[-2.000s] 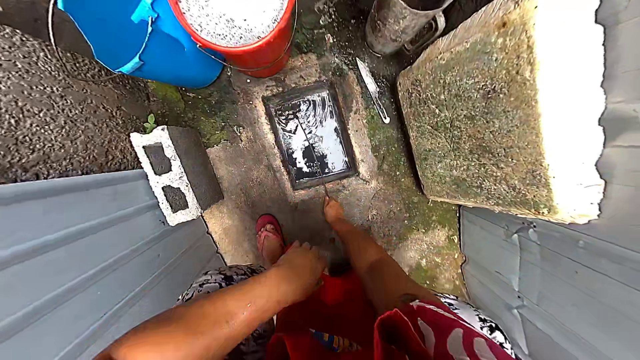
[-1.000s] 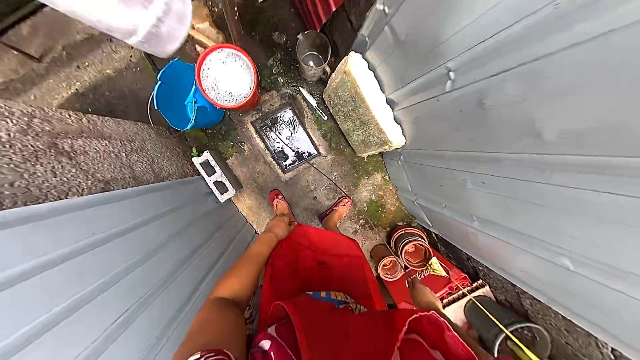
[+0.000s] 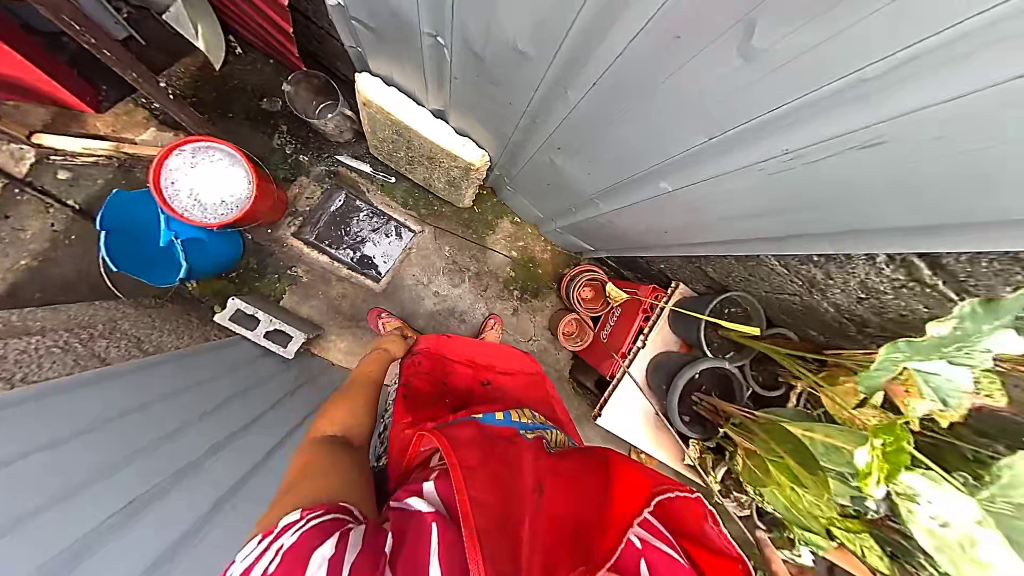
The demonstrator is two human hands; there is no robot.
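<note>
My left hand [image 3: 394, 344] rests beside my knee at the edge of the red apron [image 3: 488, 384]; its fingers are too small and foreshortened to read. My right hand is out of view, its arm hidden past the apron. In front of my feet, a square drain pit [image 3: 356, 232] in the concrete holds dark water with whitish film. A knife-like tool with a pale blade [image 3: 365, 169] lies beyond its edge. Left of the pit, a red bucket [image 3: 268, 200] full of foamy liquid stands against a blue bucket [image 3: 216, 252] with a broken rim.
A concrete block [image 3: 300, 324] stands at left, a rough slab [image 3: 424, 148] leans by the grey metal sheeting [image 3: 680, 120]. A metal jug [image 3: 340, 124] is beyond. At right are a red crate [image 3: 620, 344], terracotta-coloured pots [image 3: 574, 330], black pots [image 3: 708, 396] and leafy plants [image 3: 800, 472].
The view has swung right and widened. My right hand, at a thin stick by the pit two seconds ago and beside the red crate one second ago, has left the view.
</note>
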